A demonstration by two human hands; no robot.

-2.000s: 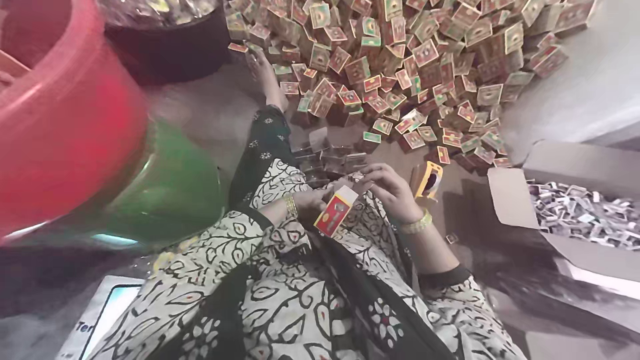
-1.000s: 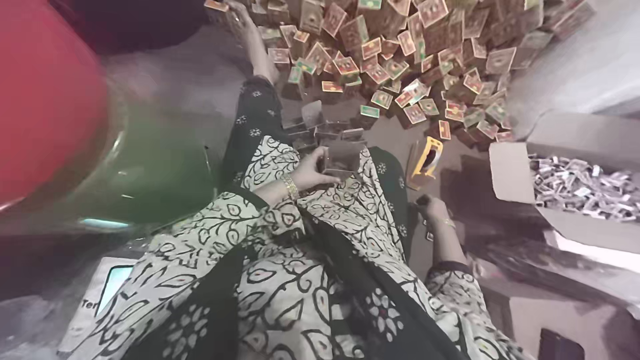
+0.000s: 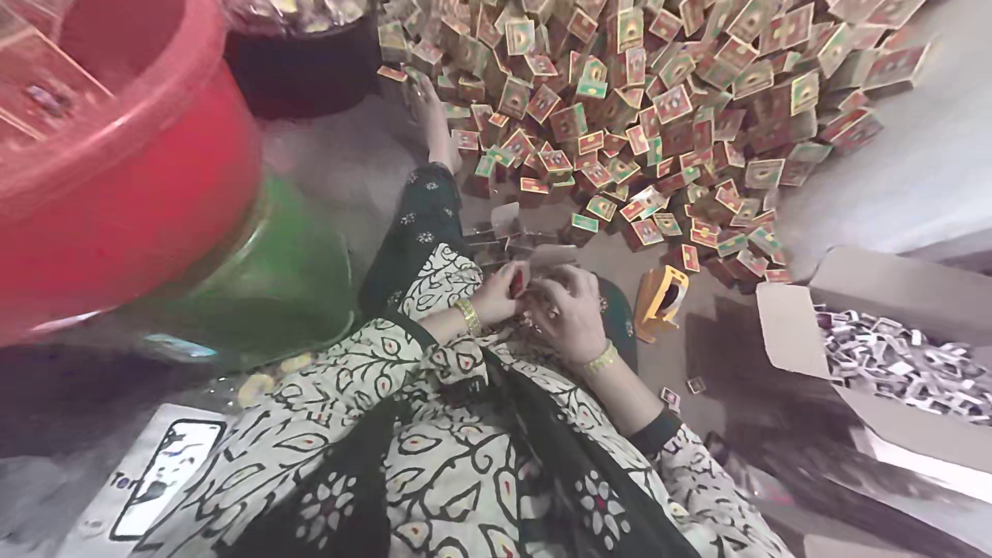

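Observation:
My left hand [image 3: 500, 293] is closed on a small red item [image 3: 518, 283] above my lap; only a bit of the item shows between the fingers. My right hand [image 3: 568, 311] is bent close beside it, fingers curled toward the same spot, and whether it grips anything is hidden. Just beyond both hands lies a pale card flap [image 3: 552, 256] with clear plastic around it. A yellow tape dispenser [image 3: 661, 302] stands on the floor to the right of my knee. Ahead is a large heap of small printed boxes [image 3: 597, 143].
On the right stands an open cardboard carton [image 3: 792, 329] full of small pale pieces [image 3: 903, 364]. A red tub [image 3: 155, 178], a green tub [image 3: 263, 287] and a dark tub [image 3: 302, 70] are at left. A flat board with a phone-shaped picture [image 3: 167, 480] lies lower left.
A second ago my right hand was down by the floor at the right; it is now up beside my left hand. The red and yellow box held two seconds ago is no longer plainly visible.

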